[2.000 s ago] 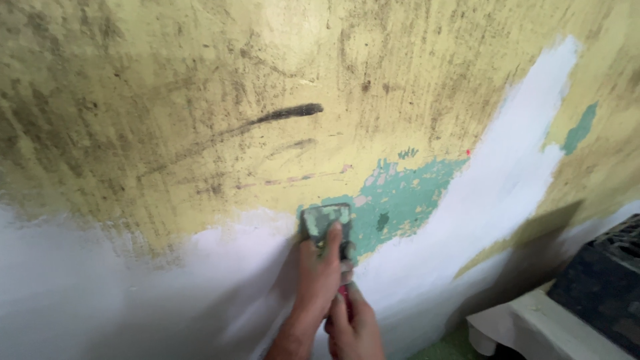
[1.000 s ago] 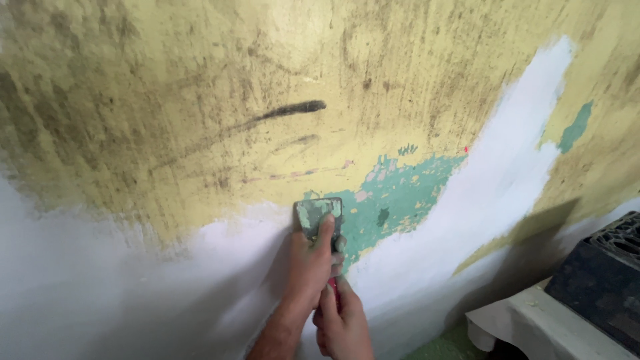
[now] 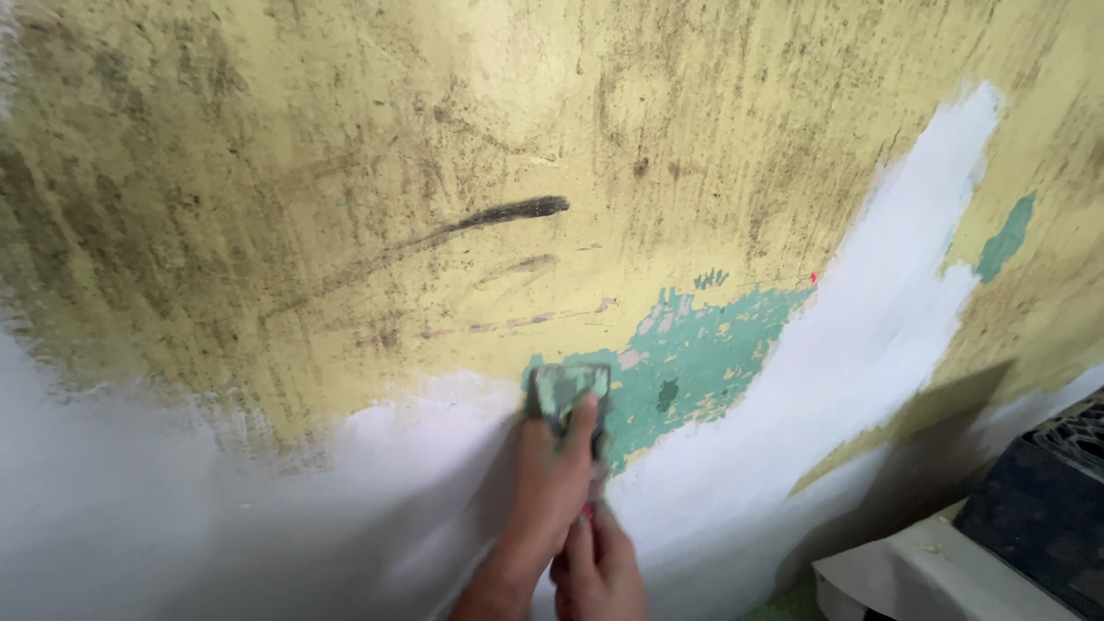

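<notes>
A scraper point(image 3: 570, 379) with a wide, paint-smeared metal blade lies against the wall, at the left end of a patch of exposed green paint point(image 3: 716, 354). My left hand point(image 3: 556, 474) grips it near the blade, one finger stretched along the blade's face. Lower down, my right hand point(image 3: 599, 561) is closed around the handle, of which a little red shows between the hands. Yellow, dark-stained paint point(image 3: 483, 103) covers the wall above the blade. White coating point(image 3: 431, 448) covers the wall at the lower left and to the right of the green patch.
At the lower right a dark crate-like box point(image 3: 1035, 509) stands on a white-covered surface point(image 3: 914, 561) close to the wall. A bit of green floor point(image 3: 780, 604) shows at the bottom edge. A smaller green patch point(image 3: 1007, 240) is on the wall at the right.
The exposed green now reaches slightly higher above the scraper blade than two seconds ago. Both hands have stayed on the tool, with small shifts along the wall.
</notes>
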